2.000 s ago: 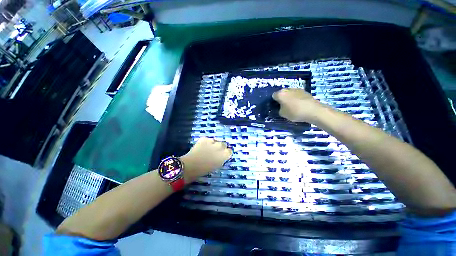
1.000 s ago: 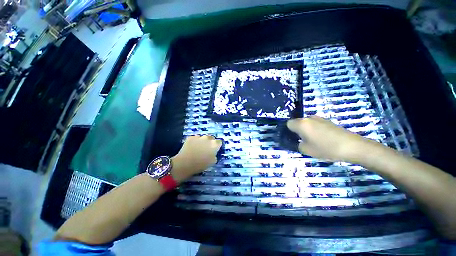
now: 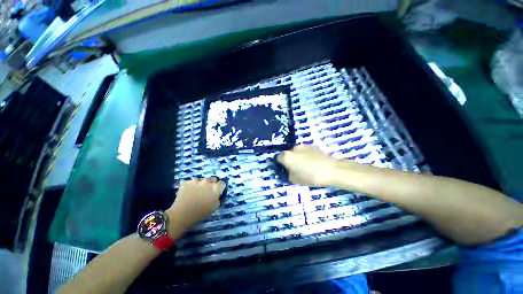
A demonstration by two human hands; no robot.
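A large black tray (image 3: 395, 63) holds rows of silver metal parts (image 3: 321, 95). A small black tray (image 3: 252, 122) lies on the rows, with small white parts (image 3: 217, 123) heaped along its edges. My left hand (image 3: 198, 198) is over the left rows, fingers curled, with a dark patch at the fingertips. My right hand (image 3: 304, 165) is just below the small tray's lower right corner, fingers curled, also with a dark patch at the fingertips. Whether either hand holds a part cannot be seen.
The green bench (image 3: 94, 189) shows left of the large tray, with a white patch (image 3: 126, 144) beside it. Crumpled clear plastic (image 3: 510, 72) is at the upper right. Another tray of silver parts (image 3: 69, 265) is at the lower left. Dark trays (image 3: 26, 149) stand at far left.
My right hand has moved from inside the small tray to the metal rows below it. The view has shifted and tilted, so the trays appear farther left. My left hand stays over the left rows.
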